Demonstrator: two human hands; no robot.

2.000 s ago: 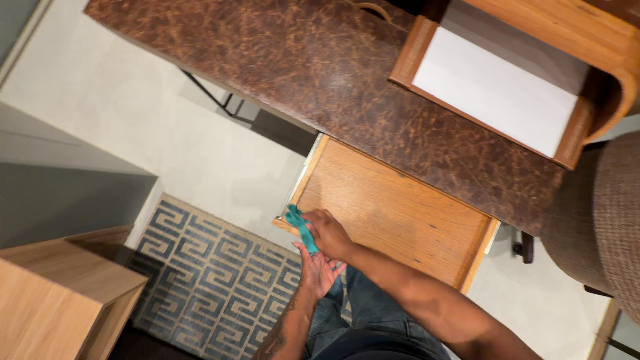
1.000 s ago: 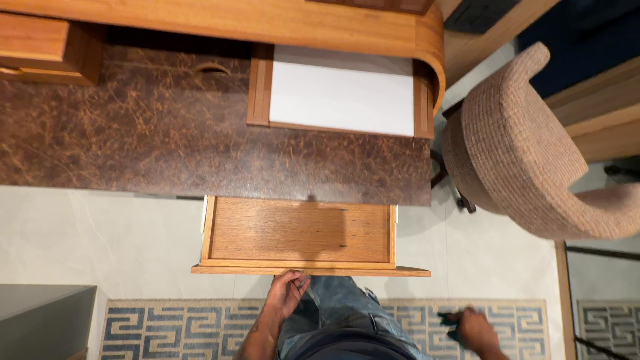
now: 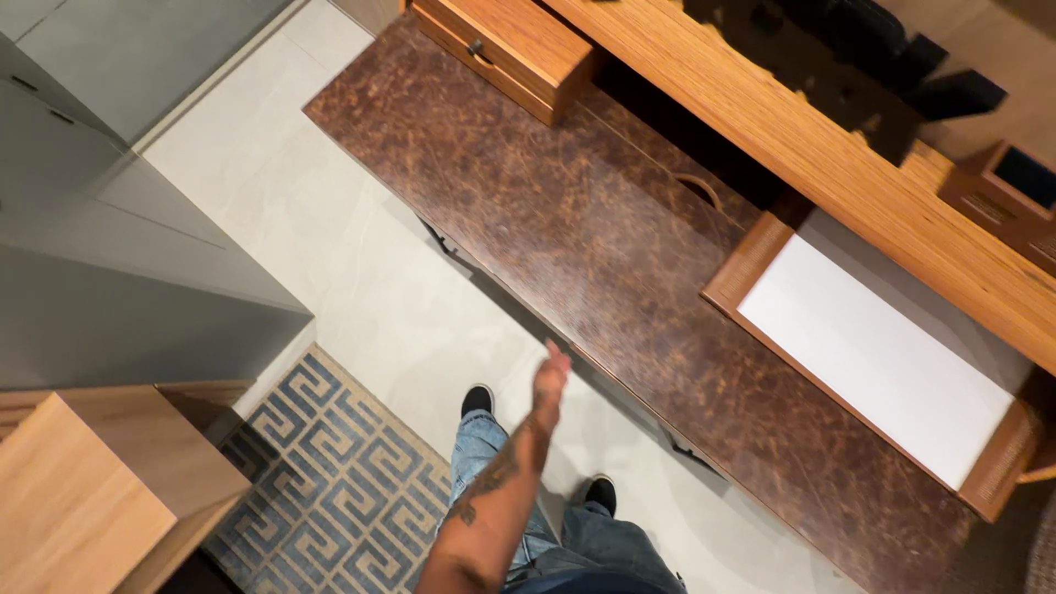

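My left hand (image 3: 551, 379) is at the front edge of the desk, near where the drawer front (image 3: 610, 371) lies in line under the top. Its fingers point at the edge; whether they are apart is blurred. My right hand is out of the frame. The desktop (image 3: 610, 247) has a brown marbled, leather-like surface. On it, at the right, a brown tray (image 3: 747, 268) holds white paper (image 3: 874, 355). A small wooden drawer unit (image 3: 511, 54) with a dark knob (image 3: 474, 48) stands at the upper left of the desk.
A wooden shelf (image 3: 792, 132) spans the back of the desk. Left are a grey cabinet (image 3: 148, 305) and a light wooden box-like piece (image 3: 74, 495). A patterned rug (image 3: 346, 478) lies beside my feet, on a pale floor (image 3: 371, 272).
The wooden drawer, pulled out in both earlier frames, is now pushed in under the desktop. My right hand, holding a teal cloth-like item two seconds ago, has left the view. The view has turned.
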